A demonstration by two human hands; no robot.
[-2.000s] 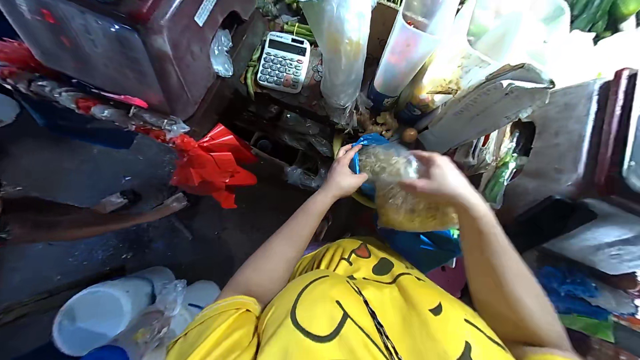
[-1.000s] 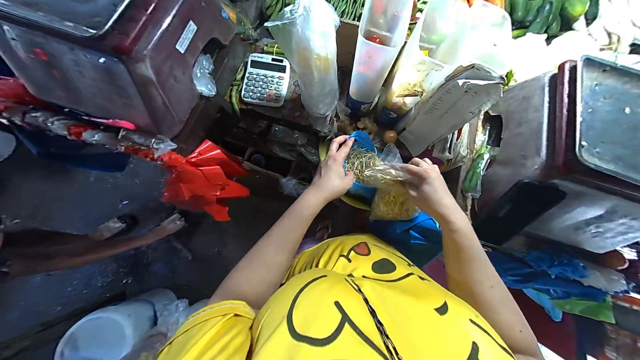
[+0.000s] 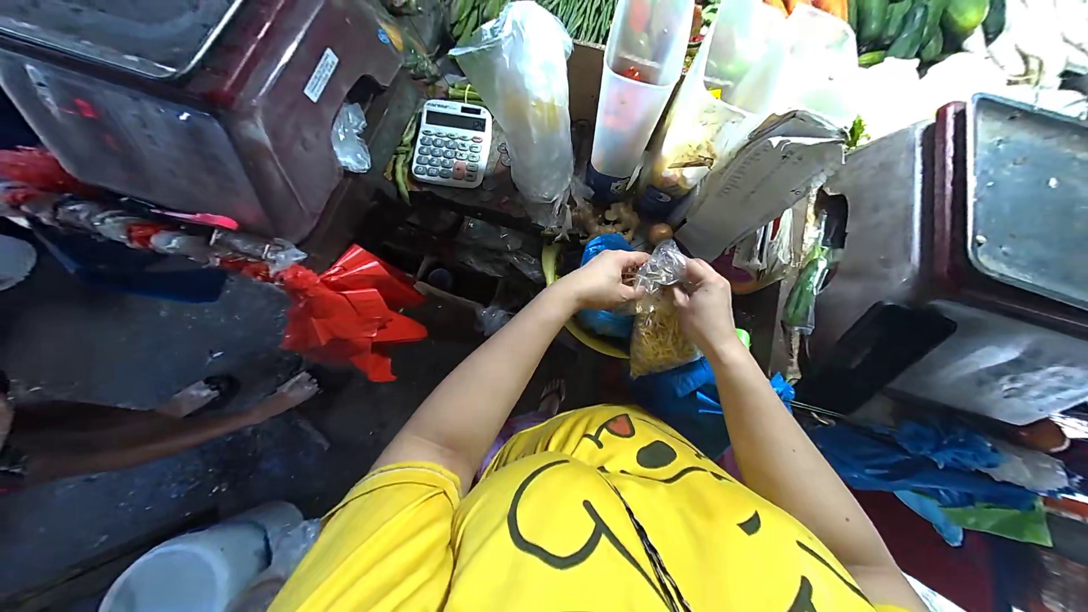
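Observation:
A clear plastic bag [image 3: 660, 336] of thin yellowish strands hangs between my hands, its upper part bunched. My left hand [image 3: 609, 280] grips the left side of the bunched plastic. On the right side, my right hand [image 3: 705, 302] pinches the same bag near its top. Just behind and left of the bag lies blue plastic [image 3: 605, 319] in a yellow-rimmed container [image 3: 586, 338]. What the strands are made of I cannot tell.
A white calculator [image 3: 451, 143] lies ahead on the left, beside a clear bag roll [image 3: 531, 93]. Large dark red bins [image 3: 280, 127] flank both sides. Red plastic [image 3: 344, 314] hangs at left, near another person's legs [image 3: 153, 433]. A cardboard piece [image 3: 761, 178] leans ahead.
My hands have come closer together at the bag's top. One second ago they were farther apart, with strands and stretched plastic between them. The bag's top is now bunched.

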